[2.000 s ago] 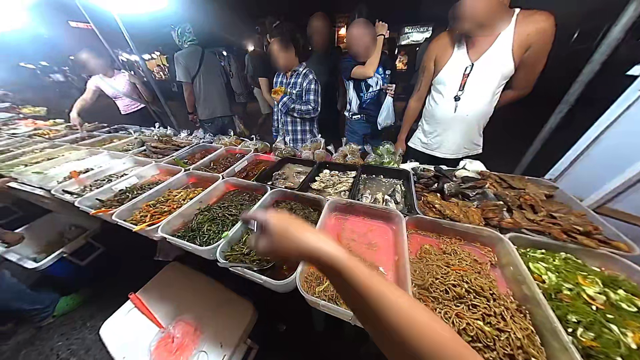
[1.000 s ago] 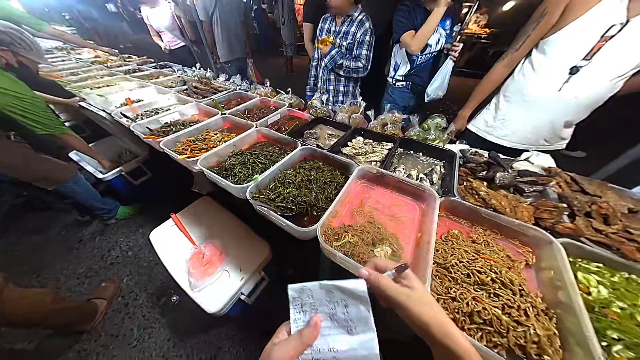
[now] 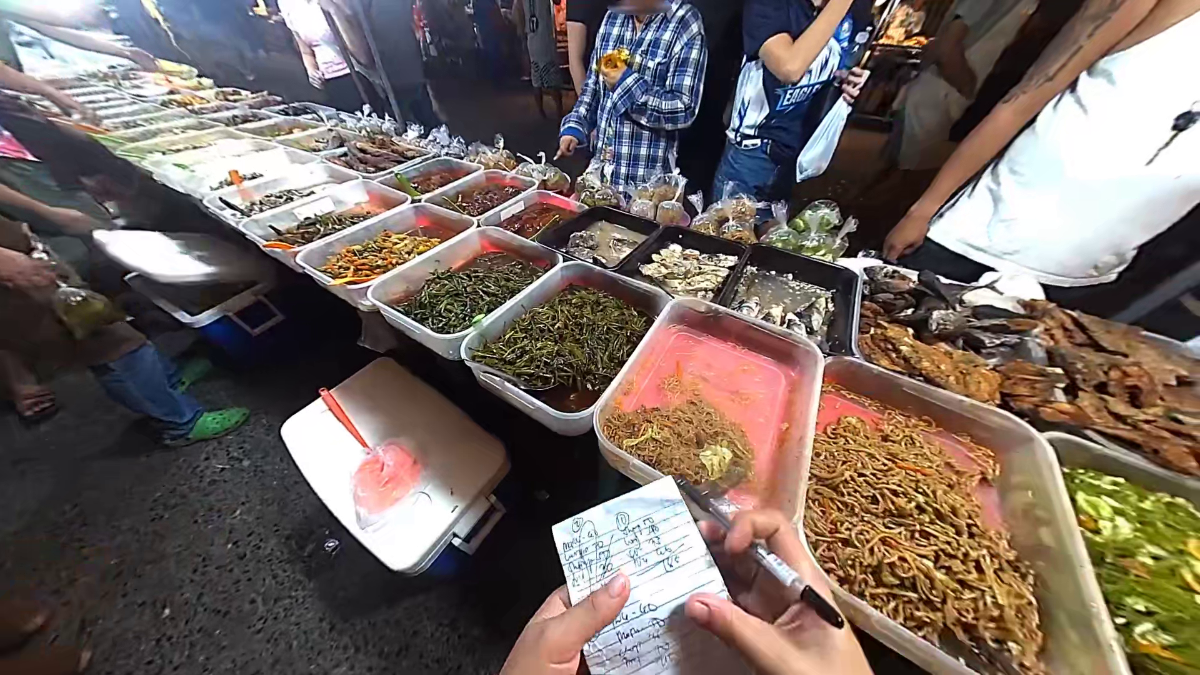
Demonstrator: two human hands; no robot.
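Low in the head view, my left hand (image 3: 572, 630) grips the left edge of a lined paper pad (image 3: 647, 572) with handwriting on it, thumb on top. My right hand (image 3: 773, 600) touches the pad's right side with its thumb and holds a marker pen (image 3: 759, 553) between its fingers, the black end pointing down and right. Just beyond the pad is a plastic tub (image 3: 806, 375) with thin brown noodles (image 3: 689, 436) at its near end. Thicker noodles (image 3: 919, 516) fill much of the tub to its right.
Tubs of green vegetables (image 3: 572, 342) and black trays of fish (image 3: 689, 270) line the stall. Fried fish (image 3: 1078, 375) lies at the right. A cooler box (image 3: 394, 469) with a pink plastic bag (image 3: 386, 478) stands left of my hands. Several people stand across the stall and at the left.
Two seconds ago an arm reached over the tubs; now both hands are at the pad. Since one second ago, my right hand has come onto the pad's side. The view has shifted down.
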